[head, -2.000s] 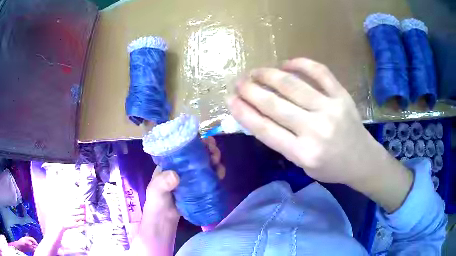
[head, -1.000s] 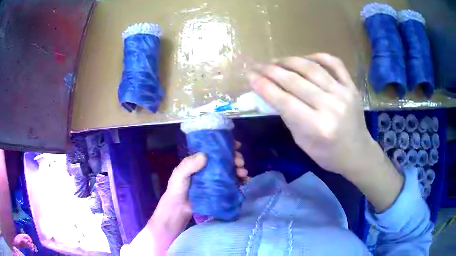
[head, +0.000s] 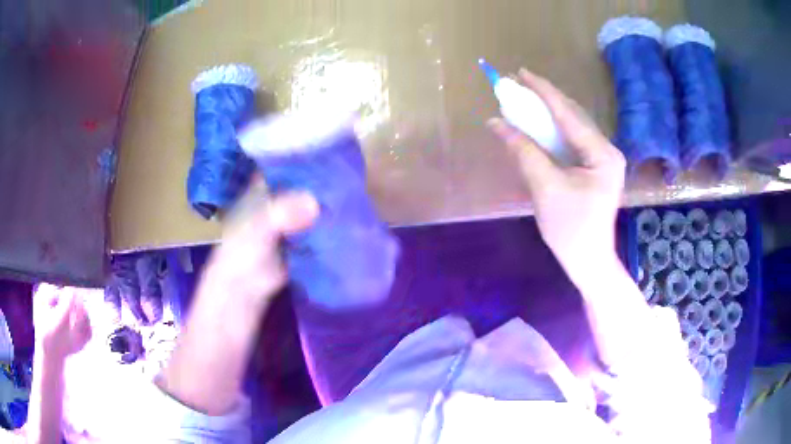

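Note:
My left hand [head: 260, 234] is closed around a blue tubular piece [head: 334, 225], blurred, raised over the bench's front edge with its white fluffy rim [head: 299, 134] up. My right hand [head: 577, 182] holds a small white glue bottle [head: 529, 113] between thumb and fingers, its thin blue nozzle pointing up and left, apart from the piece. One blue piece [head: 221, 143] lies on the bench at the left, just behind the held one. Two more, one [head: 642, 104] beside the other [head: 699, 104], lie side by side at the right.
The brown shiny bench top [head: 434, 173] spans the middle. A dark board [head: 56, 147] is at its left. A blue crate [head: 750, 260] packed with upright tubes stands below at right. Another person's hand [head: 65, 325] and a glaring bin with pieces show at lower left.
My left hand has lifted the held piece up and left, towards the left-hand piece. My right hand has turned the bottle nozzle upward, away from the white rim.

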